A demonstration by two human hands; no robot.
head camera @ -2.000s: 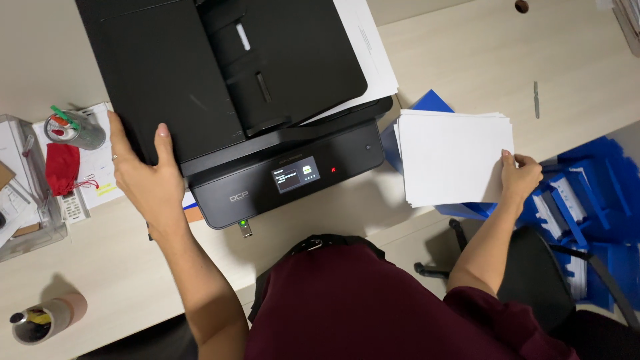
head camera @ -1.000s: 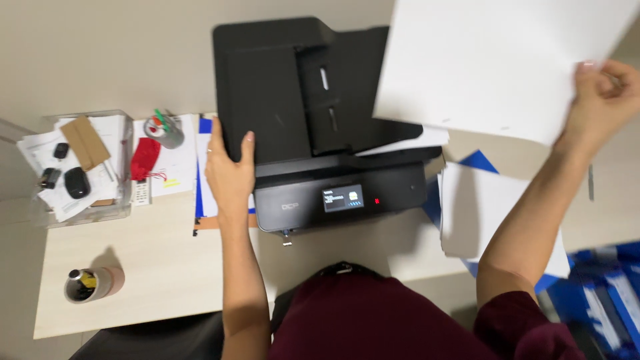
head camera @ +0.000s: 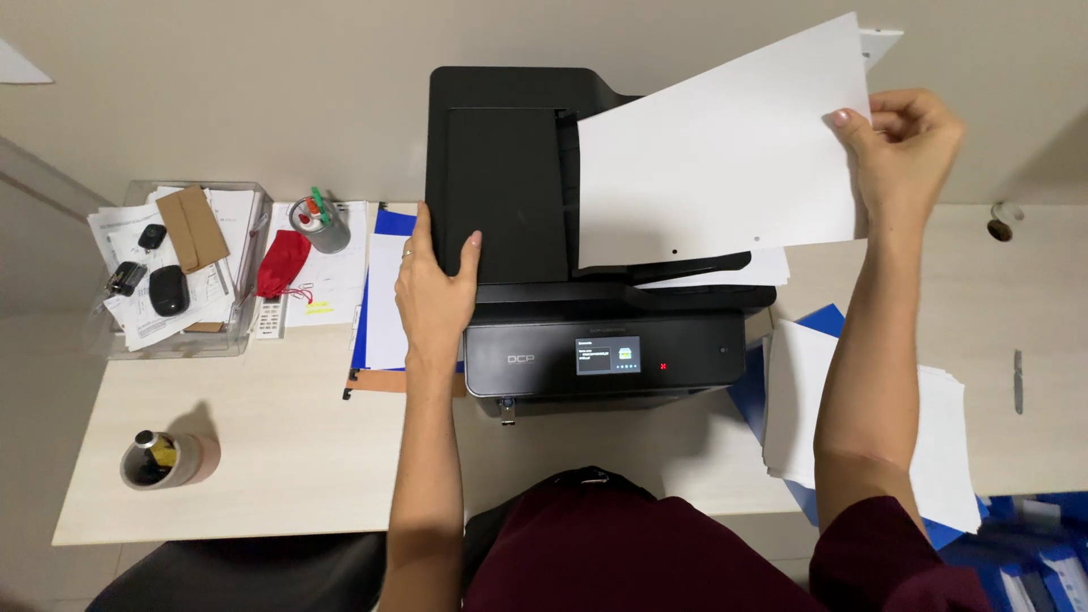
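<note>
A black multifunction printer [head camera: 510, 195] stands on the desk, with its small screen [head camera: 607, 355] lit. My left hand [head camera: 436, 293] rests on the left edge of its lid, thumb and fingers apart, holding nothing. In my right hand [head camera: 905, 149] is a white sheet of paper [head camera: 722, 161] with two punched holes, pinched at its right edge. The sheet's left edge lies at the document feeder, which it mostly covers. More printed-side-hidden sheets [head camera: 756, 270] show under the feeder tray. Below my right forearm lies a stack of white paper [head camera: 943, 433] on a blue folder [head camera: 823, 321].
At left are a clear tray [head camera: 229, 344] of papers and keys, a pen cup [head camera: 327, 234], a red pouch [head camera: 282, 265] and a round container [head camera: 170, 461]. A USB stick [head camera: 507, 411] protrudes from the printer's front. Blue binders [head camera: 1062, 569] are at lower right.
My right hand has moved from the paper stack up to the feeder, with white paper in its grip. My left hand has stayed on the printer's left edge. The view has shifted.
</note>
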